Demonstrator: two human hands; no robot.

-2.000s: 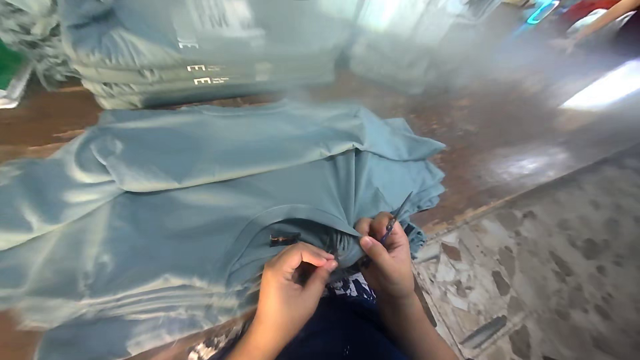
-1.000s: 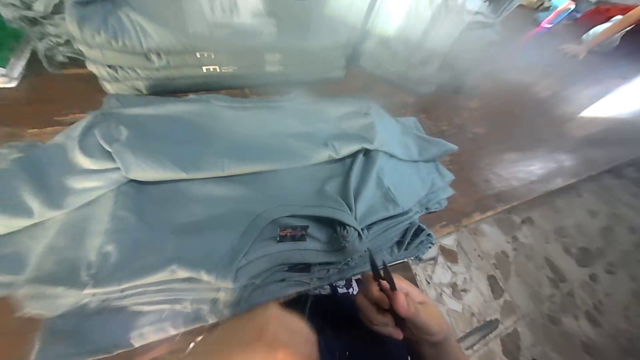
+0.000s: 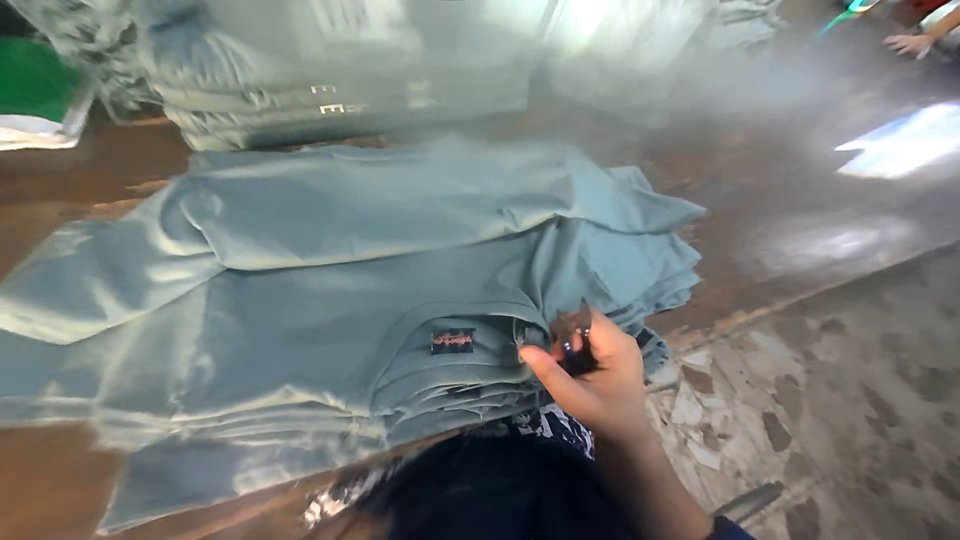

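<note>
A stack of grey-green T-shirts [image 3: 360,300] lies spread on the wooden table, its neck openings towards me. A dark neck label [image 3: 452,340] with reddish writing shows inside the top collar. My right hand [image 3: 600,375] is at the right side of that collar, thumb and fingers at the neckband. Dark metal thread snips [image 3: 576,337] sit in this hand, partly hidden by the fingers. My left hand is not in view; only a blurred dark shape shows at the bottom edge.
Behind the shirts stand piles of folded grey-green garments [image 3: 345,75] with pale print. A green and white item [image 3: 37,90] is at the far left. Another person's hand [image 3: 911,45] rests on the table [image 3: 750,180] at the top right. Speckled stone flooring [image 3: 825,420] lies beyond the table edge.
My left hand, at the collar two seconds ago and blurred low down one second ago, has left the view. My right hand has moved from the near edge back up to the collar.
</note>
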